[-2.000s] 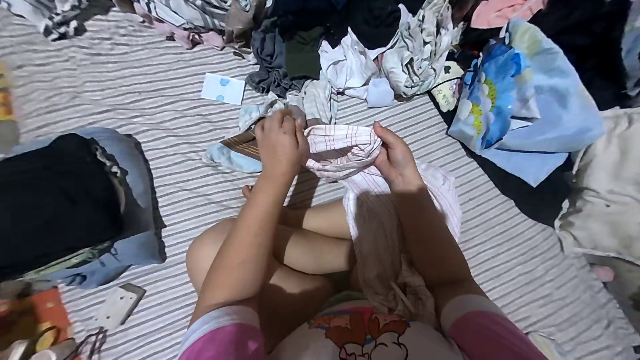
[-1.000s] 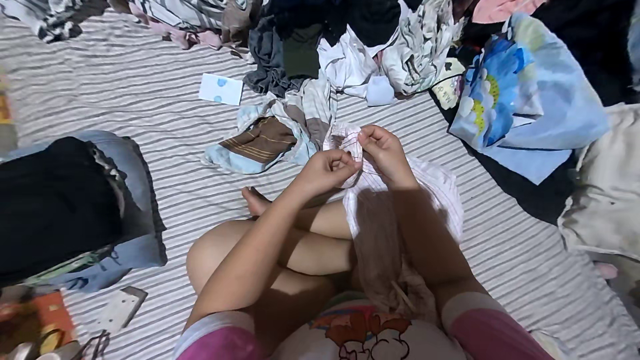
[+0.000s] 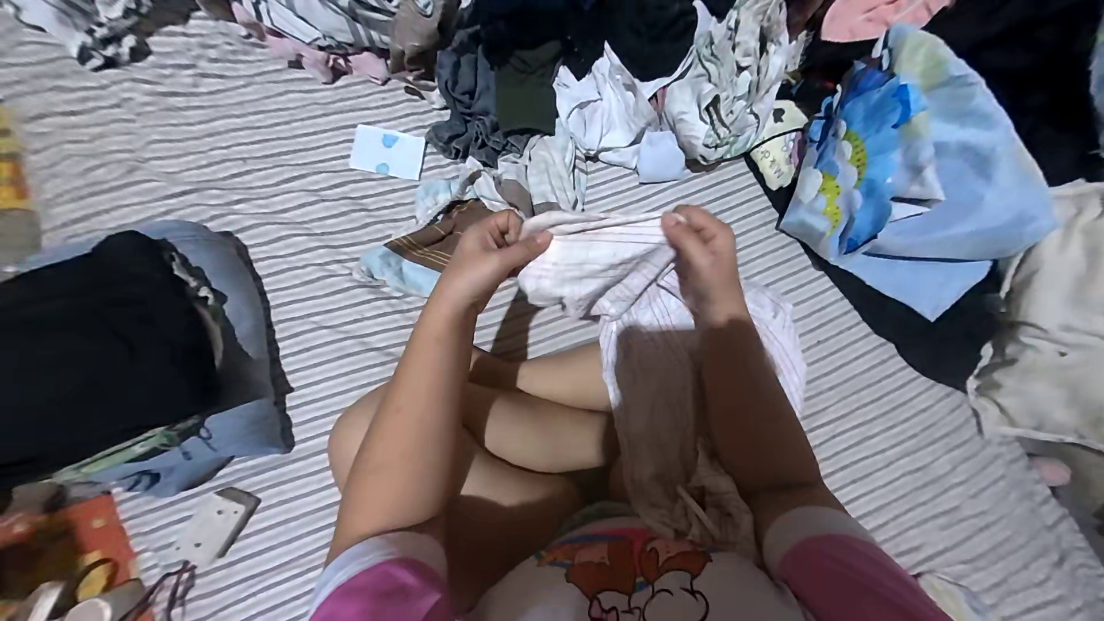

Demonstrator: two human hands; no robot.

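A white garment with thin stripes (image 3: 595,259) is stretched between my two hands, over my crossed legs. My left hand (image 3: 493,254) pinches one end of its upper edge, and my right hand (image 3: 703,250) grips the other end. The rest of the cloth hangs past my right forearm and lies across my lap. Just beyond my left hand, a brown striped cloth (image 3: 435,235) lies on the sheet with light blue fabric around it.
A striped sheet (image 3: 328,345) lies beneath me. Dark folded clothes (image 3: 103,354) are stacked at left, near a white power strip (image 3: 216,524). Crumpled white clothes (image 3: 608,108) and a small white card (image 3: 387,152) lie ahead; a blue floral cloth (image 3: 966,164) is at right.
My hands were close together at the garment's edge one second ago; now they are farther apart, with the edge drawn out between them. The surrounding clothes have not plainly moved.
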